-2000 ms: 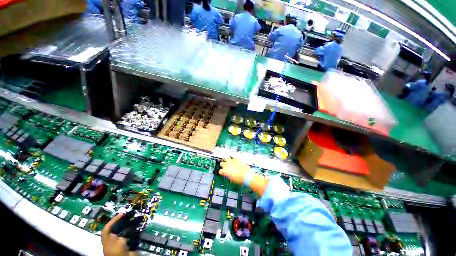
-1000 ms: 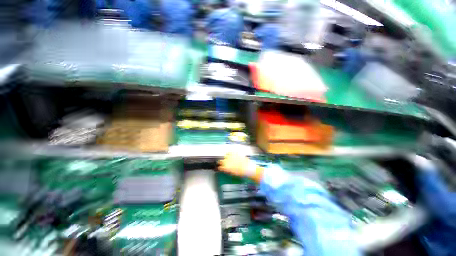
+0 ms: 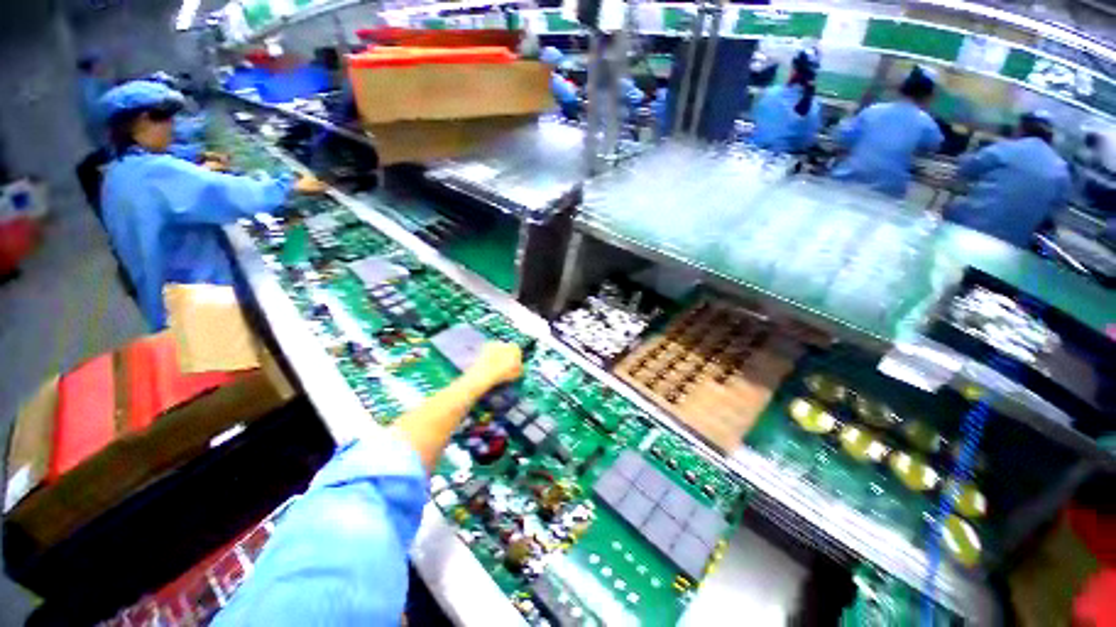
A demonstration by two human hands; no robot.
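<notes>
My left hand (image 3: pixel 496 365) reaches in from the lower left over a large green circuit board (image 3: pixel 636 557). Its fingers are curled down at the board's far part, beside dark block parts. Whether they hold something is hidden. A grey block group (image 3: pixel 661 512) sits on the board, and a toroidal inductor (image 3: pixel 487 443) stands just below my hand. Another board (image 3: pixel 355 321) lies farther up the line. My right hand is out of the picture.
A shelf holds silvery parts (image 3: pixel 602 323), a cardboard sheet of coils (image 3: pixel 710 367) and yellow-topped round parts (image 3: pixel 863 442). A carton with red dividers (image 3: pixel 135 416) stands at left, near a person in a blue smock (image 3: pixel 184 214). A pale gap (image 3: pixel 753 582) ends the near board.
The view has swung left after a blurred turn. The right hand, earlier at the line's far edge, has left the picture. My left hand now reaches far over the board.
</notes>
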